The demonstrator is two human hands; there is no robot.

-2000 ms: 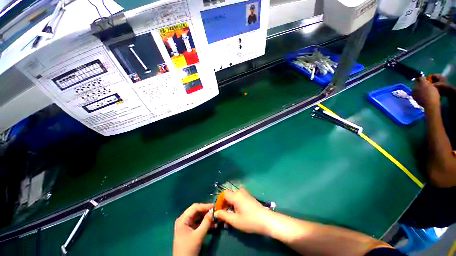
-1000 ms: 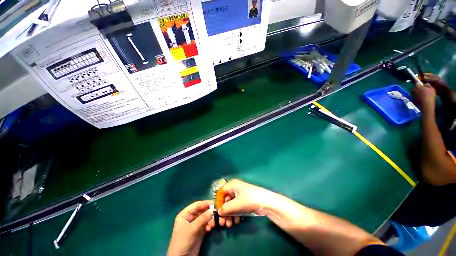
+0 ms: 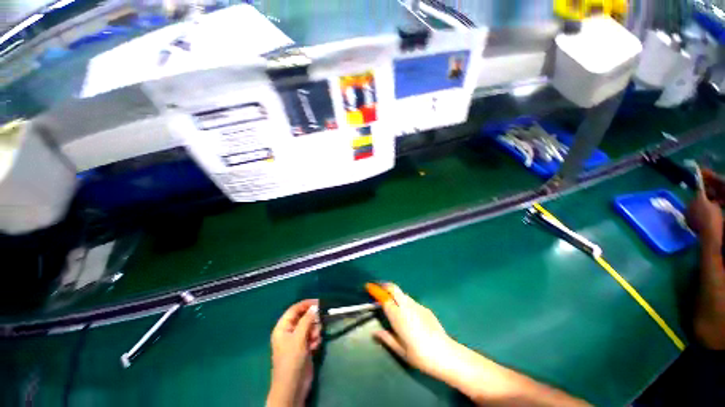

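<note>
A slim white bar part (image 3: 350, 308) lies level between my hands, with a dark strand below it. My left hand (image 3: 295, 342) grips its left end in the fingertips. My right hand (image 3: 413, 330) is at its right end and holds an orange hand tool (image 3: 381, 294), whose working end I cannot make out. Blur hides whether the right fingers also grip the bar. Another white-and-black bar (image 3: 156, 331) lies at the left against the rail. One more (image 3: 566, 230) lies by the yellow tape.
A dark metal-edged rail (image 3: 318, 258) crosses the green bench. White instruction sheets (image 3: 318, 171) hang behind it. A blue tray (image 3: 528, 164) of white pieces sits behind the rail. Another blue tray (image 3: 653, 222) is at the right, by another person's hand (image 3: 704, 216). A white bin (image 3: 596, 62) is on the post.
The view has shifted and blurred. My hands have moved apart from their close pinch, and the white bar now shows between them. The orange tool is still in my right hand.
</note>
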